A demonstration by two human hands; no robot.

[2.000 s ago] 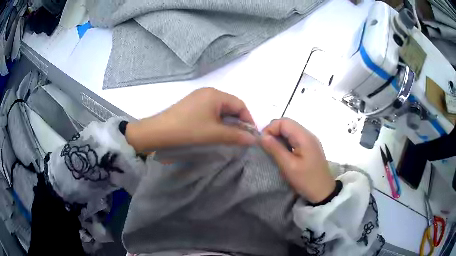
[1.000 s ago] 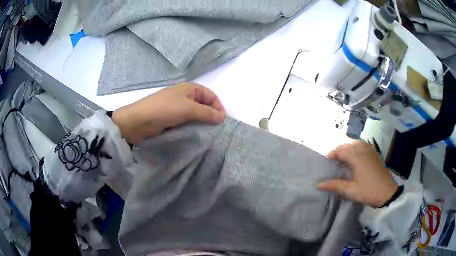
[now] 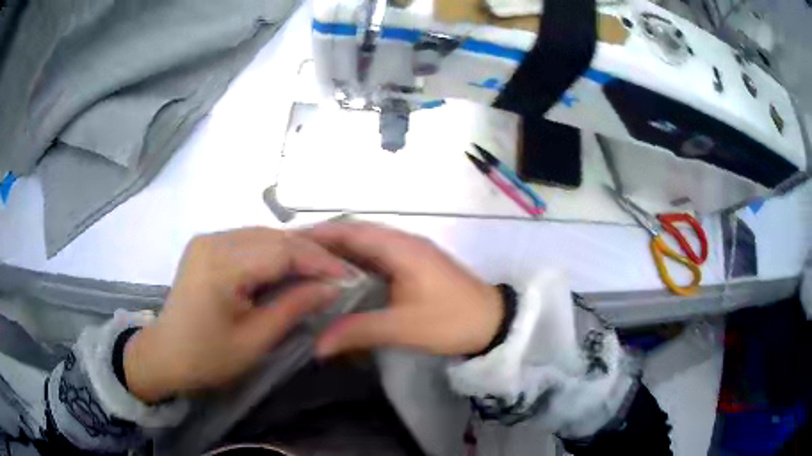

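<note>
A grey garment panel (image 3: 267, 387) hangs from both hands over the lap, with a folded, layered edge between the fingers. My left hand (image 3: 236, 307) pinches this edge between thumb and fingers. My right hand (image 3: 410, 294) holds the same edge close beside it, thumb below and fingers curled over. Both hands are slightly blurred, in front of the table edge. Part of the panel is hidden behind the hands, and the exact fold cannot be made out.
The sewing machine (image 3: 499, 67) stands beyond the hands, its presser foot area (image 3: 393, 125) lit. Pink and blue snips (image 3: 507, 181), a dark flat rectangle (image 3: 549, 153) and scissors (image 3: 657, 233) lie to the right. Grey fabric (image 3: 116, 116) lies at the left.
The view has turned right towards the machine. My hands, spread apart along the panel a second ago, have come together at its edge, and the panel is now bunched and lower.
</note>
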